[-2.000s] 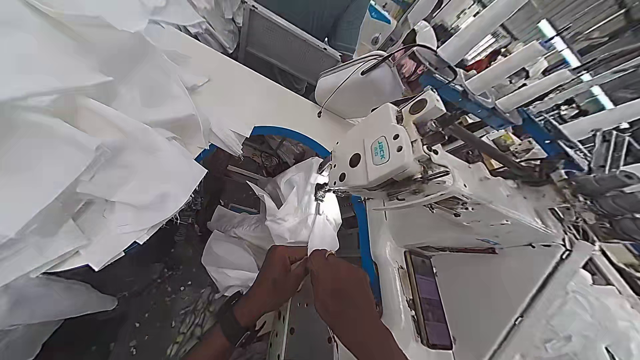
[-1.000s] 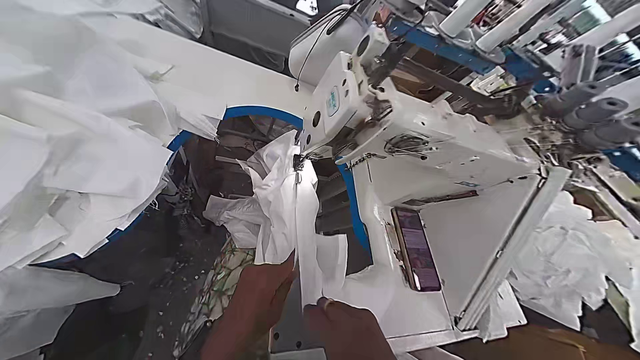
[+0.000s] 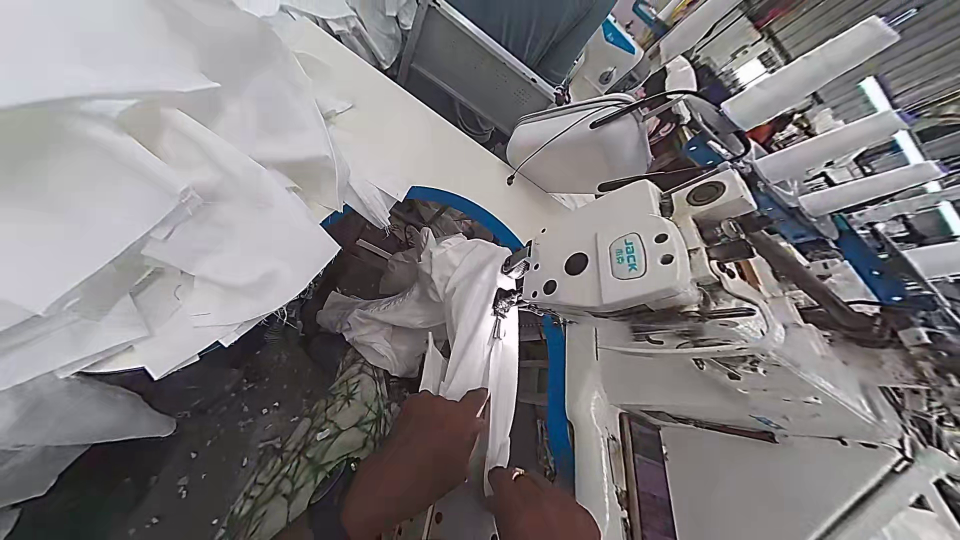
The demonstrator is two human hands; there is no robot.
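Note:
A white Jack sewing machine (image 3: pixel 607 259) reaches in from the right, its needle and presser foot area lit by a small lamp. White fabric (image 3: pixel 472 315) passes under the foot and bunches up to the left of it. My left hand (image 3: pixel 431 442), with a dark band on the wrist, grips the near edge of the fabric. My right hand (image 3: pixel 536 502), a ring on one finger, pinches the end of a narrow folded strip of the same fabric, to the right of my left hand. The fingertips of both hands are partly hidden.
A large pile of white fabric pieces (image 3: pixel 150 180) covers the left of the pale table (image 3: pixel 420 135). A blue curved edge (image 3: pixel 556 397) borders the table's cutout. A phone (image 3: pixel 649 476) lies at the lower right. Thread cones (image 3: pixel 814 71) stand at upper right.
One second ago a wider piece of fabric spread to the right of the strip; now only the narrow strip shows there. The view has shifted noticeably.

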